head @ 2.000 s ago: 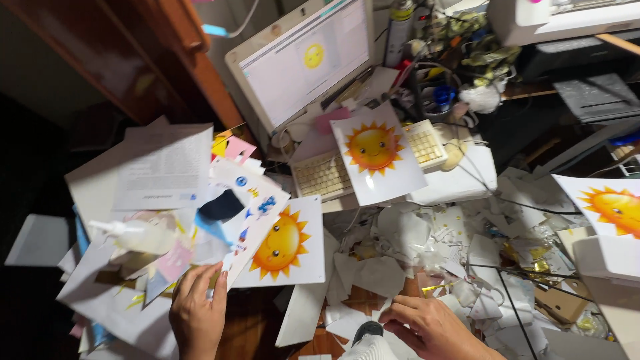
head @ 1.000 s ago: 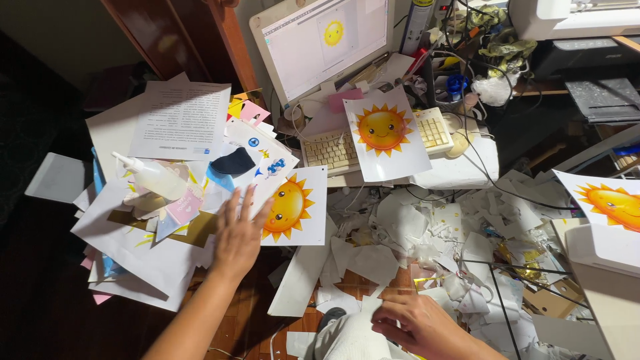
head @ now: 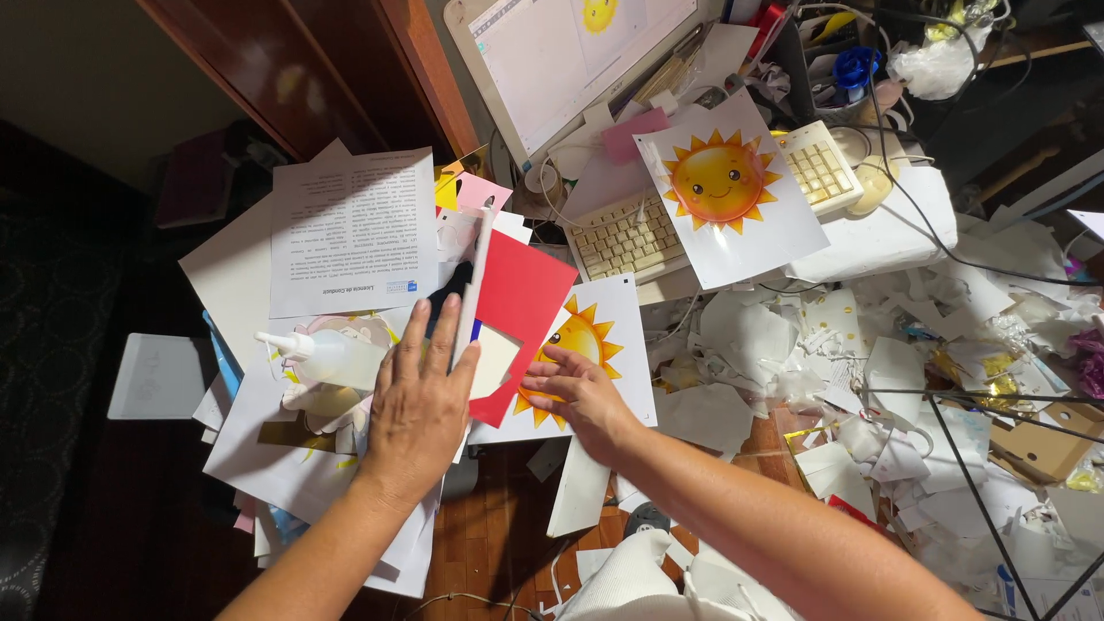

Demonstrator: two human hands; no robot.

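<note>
My left hand (head: pixel 418 401) lies with spread fingers against lifted sheets on the paper pile; whether it grips them cannot be told. Beside it, a red sheet (head: pixel 517 297) is exposed, with a cream piece of paper (head: pixel 494 360) partly over it. My right hand (head: pixel 578 401) reaches in from the right, fingers apart at the red sheet's edge, over a printed smiling sun (head: pixel 595 332) on white paper. To the left, a white squeeze bottle (head: pixel 332 358) lies on the pile. Another sun print (head: pixel 720 181) rests across the keyboard.
A printed document (head: pixel 354 233) tops the pile. Behind stand a monitor (head: pixel 552 78) and a cream keyboard (head: pixel 630 237). Paper scraps (head: pixel 776 345) heap at the right, near a cardboard piece (head: pixel 1044 440) and dark thin bars. Wooden furniture (head: pixel 345 78) stands at the back left.
My right hand has moved from near my lap up to the paper pile. Sheets under my left hand are now raised, and a red sheet shows that was not visible before. The view is closer.
</note>
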